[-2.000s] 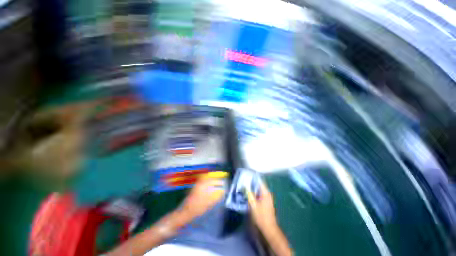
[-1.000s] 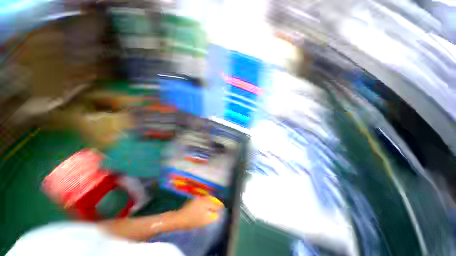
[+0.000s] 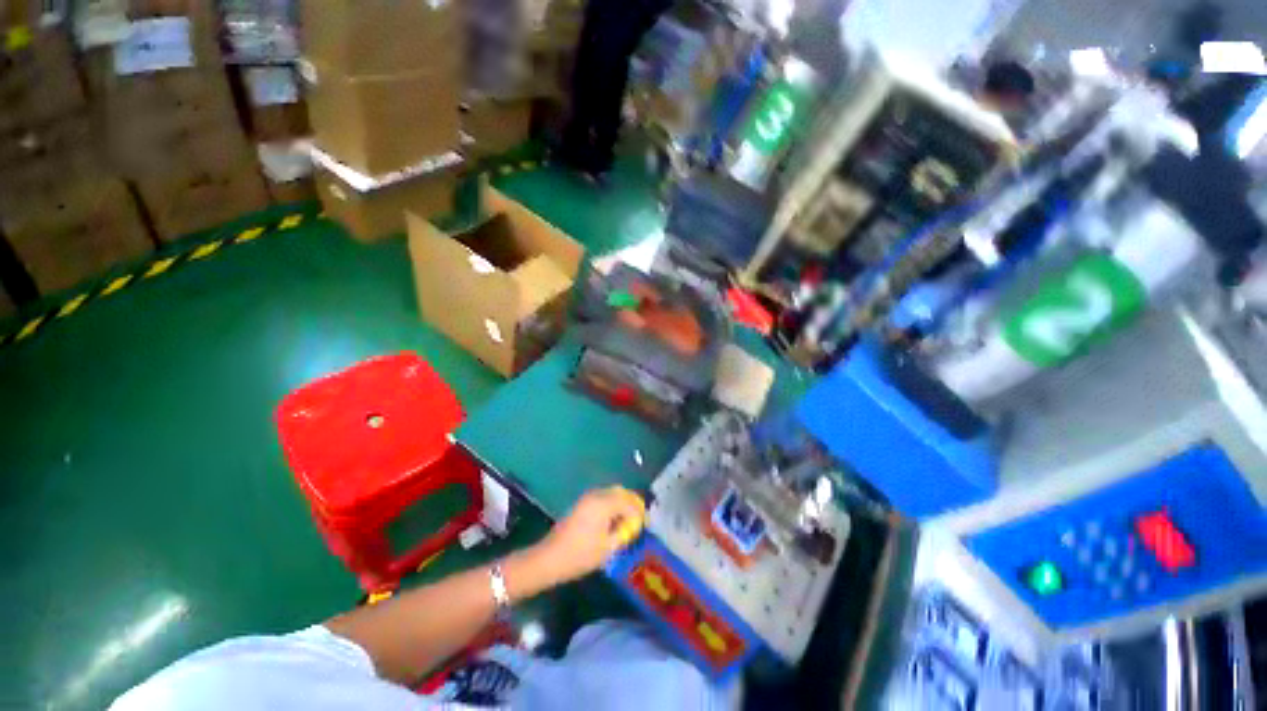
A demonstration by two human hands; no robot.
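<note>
My left hand [image 3: 595,532], with yellow finger cots, is at the near left corner of the blue press base [image 3: 674,611], beside its red label with yellow arrows. Its fingers are curled; whether it holds anything cannot be told. A panel [image 3: 739,517] with a dark blue border lies in the orange-brown fixture on the perforated press bed [image 3: 795,611]. The metal press tooling [image 3: 778,479] is behind the panel. The air cylinder [image 3: 1070,308] with a green "2" band leans in view at the upper right. My right hand is out of the picture.
The temperature controller [image 3: 1132,542] is at the right. A green side table [image 3: 535,438] holds a dark second fixture [image 3: 646,340]. A red stool [image 3: 373,431] and open carton [image 3: 493,285] stand left. A person's dark-clothed legs [image 3: 605,90] show at the back. Blurred panels [image 3: 952,653] lie at lower right.
The view has swung left, bringing the stool and cartons into clear sight. My right hand, seen earlier by a panel, has left the picture. My left hand remains near the press base.
</note>
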